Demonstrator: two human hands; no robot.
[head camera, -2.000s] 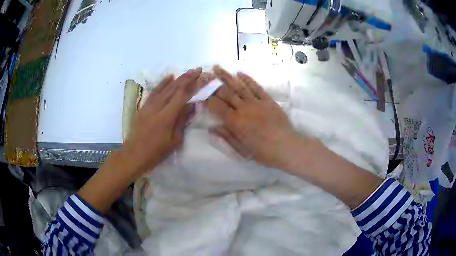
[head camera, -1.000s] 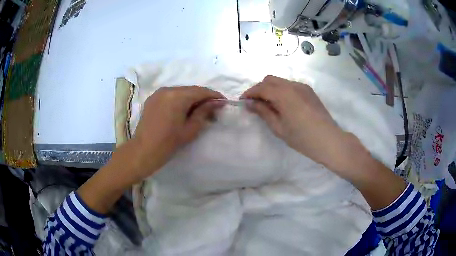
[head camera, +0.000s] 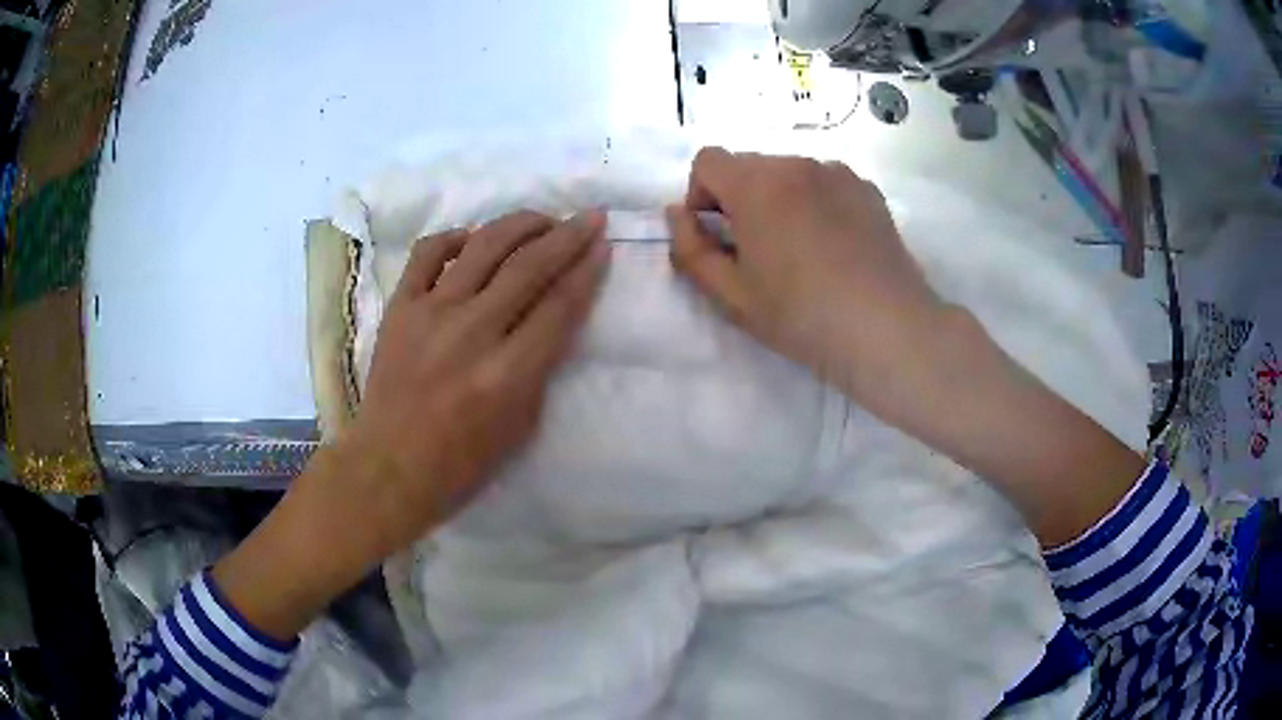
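Observation:
The white quilted garment panel (head camera: 675, 436) lies over the table's front edge and hangs toward me. A beige band (head camera: 332, 317) runs along its left edge. A small flat white piece (head camera: 640, 225) lies on the panel between my fingertips. My left hand (head camera: 471, 352) lies flat on the panel, its fingertips at the left end of the white piece. My right hand (head camera: 801, 253) pinches at the right end of the piece with thumb and index finger. The part of the piece under the fingers is hidden.
The sewing machine head (head camera: 914, 31) and its needle plate (head camera: 745, 85) are at the top right. Pens (head camera: 1069, 176) and a small brown strip (head camera: 1132, 211) lie to the right. A printed plastic bag (head camera: 1237, 380) hangs at far right. Taped cardboard (head camera: 49, 267) runs along the left.
The white piece, first held tilted and raised, now lies flat on the panel. My left hand has flattened and its fingers have straightened. The panel's upper part has moved a little up the table.

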